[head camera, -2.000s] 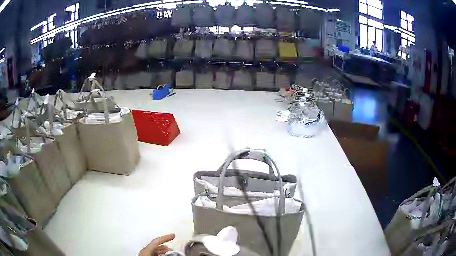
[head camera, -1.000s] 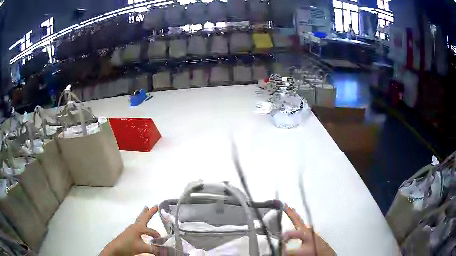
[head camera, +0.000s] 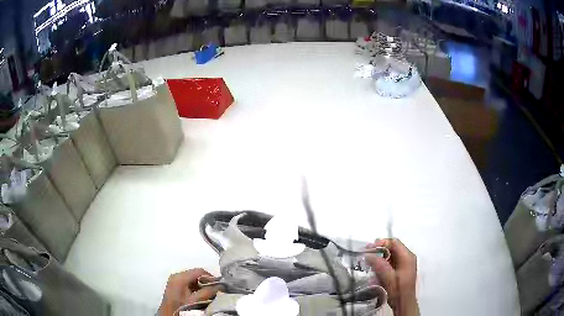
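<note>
A grey-beige tote bag is at the bottom centre, seen from above, its lower part cut off by the picture's edge. Its handles are folded down, and two white round-topped pieces show on them. My left hand holds the bag's rim at its left corner. My right hand holds the rim at its right corner, thumb inside. Thin dark blurred streaks cross the view in front of the bag.
Upright stuffed totes stand in a row on the left. A red box and a blue item lie behind them. A clear plastic bag of small parts sits at the white table's right edge. More totes stand at lower right.
Both hands have come to the bag's rim and now grip its corners. The bag's handles, upright before, are folded down with white pieces showing. The view has tilted downward.
</note>
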